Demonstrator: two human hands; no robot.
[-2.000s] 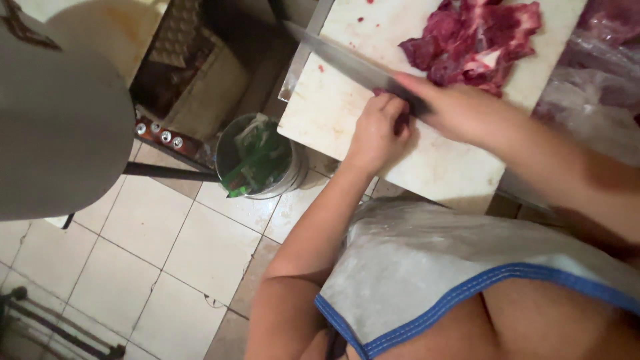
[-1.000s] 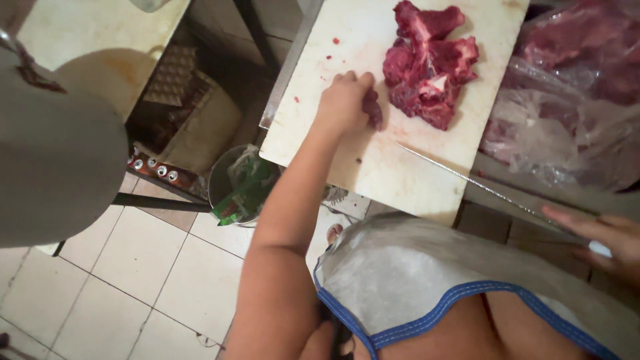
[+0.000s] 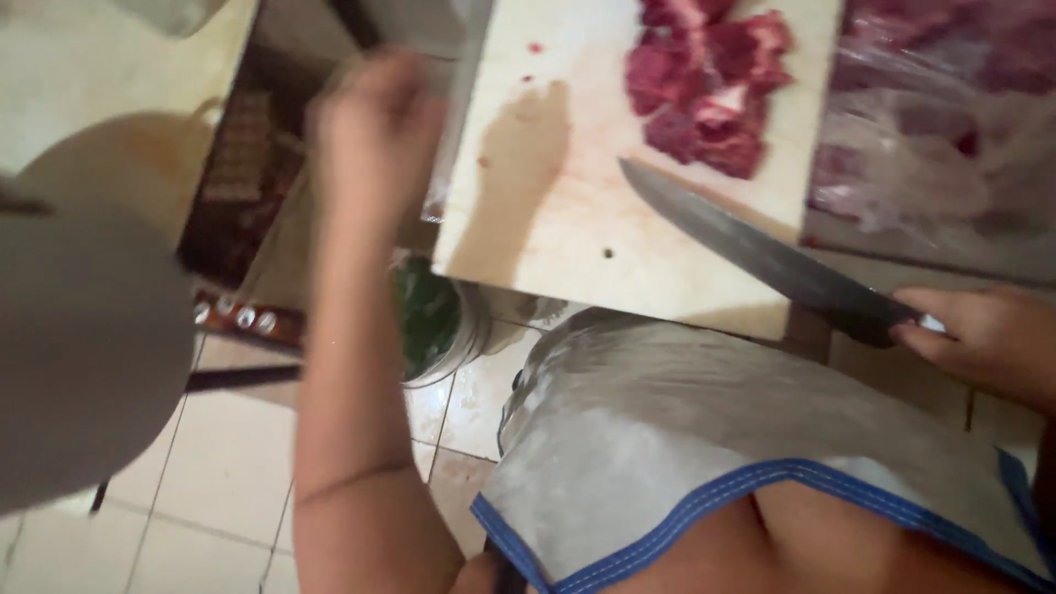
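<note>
My right hand (image 3: 973, 338) grips the handle of a large kitchen knife (image 3: 767, 252), its blade slanting over the near right part of the white cutting board (image 3: 569, 214). The knife tip lies just below a pile of raw red meat (image 3: 709, 91) on the board. Left of the board, my left hand (image 3: 379, 115) is raised and motion-blurred, with its fingers curled; whether it holds anything cannot be made out. Its shadow falls on the board. Small red scraps dot the board's left side.
Clear plastic bags of raw meat (image 3: 932, 132) lie right of the board. Below my left forearm stands a bucket (image 3: 474, 330) with green material inside. A large grey rounded object (image 3: 82, 355) fills the left edge, near a table (image 3: 107, 58). The floor (image 3: 223, 462) is tiled.
My left hand has moved left off the board, where it was touching a small piece of meat; that piece no longer shows there. The knife in my right hand has swung, its broad side now showing.
</note>
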